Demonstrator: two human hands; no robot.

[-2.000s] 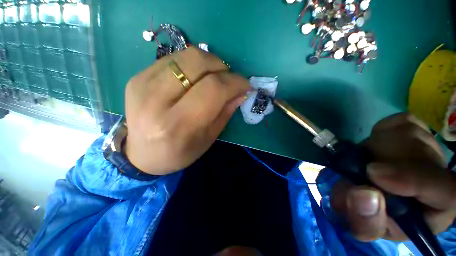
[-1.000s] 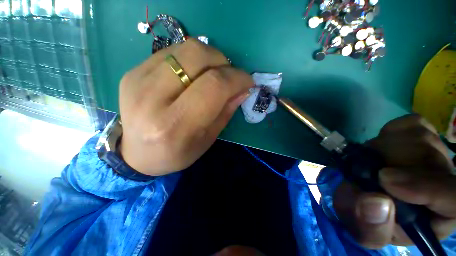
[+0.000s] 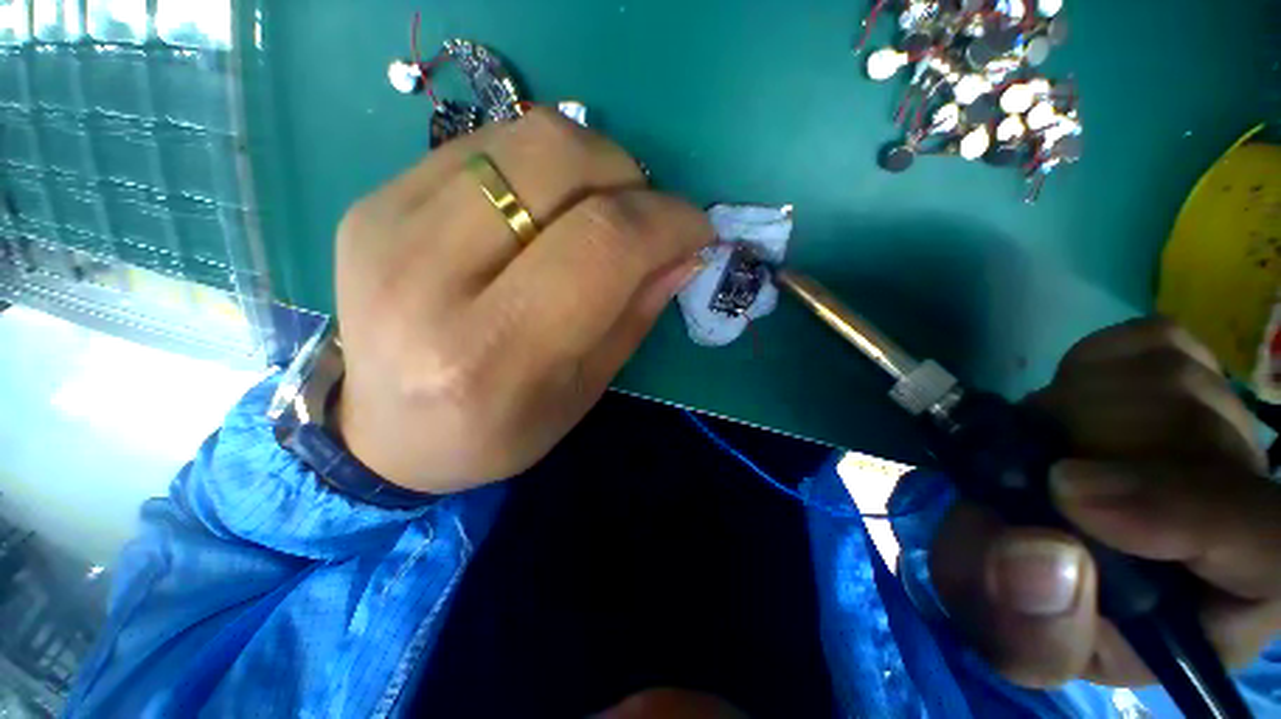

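Observation:
A small dark circuit board (image 3: 738, 282) lies on the whitish pad (image 3: 714, 320) near the mat's front edge. My left hand (image 3: 492, 302) is beside it, thumb and fingertips pinched at the board's left edge; what exactly they pinch is hidden by the fingers. A short thin red wire shows below the board. My right hand (image 3: 1124, 513) holds the soldering iron (image 3: 857, 330) like a pen by its black handle. The iron's tip is at the board's right edge; I cannot tell if it touches.
Loose disc components with wires (image 3: 983, 91) lie at the upper right. Soldered board assemblies (image 3: 478, 87) lie behind my left hand. A clear plastic tray (image 3: 127, 155) is at the left, a yellow tape roll (image 3: 1219, 253) at the right. A thin blue cord (image 3: 745, 457) runs below the mat edge.
The view has shifted slightly since the earliest frame. The iron has moved slightly up and left since one second ago. My left hand stays in nearly the same pose.

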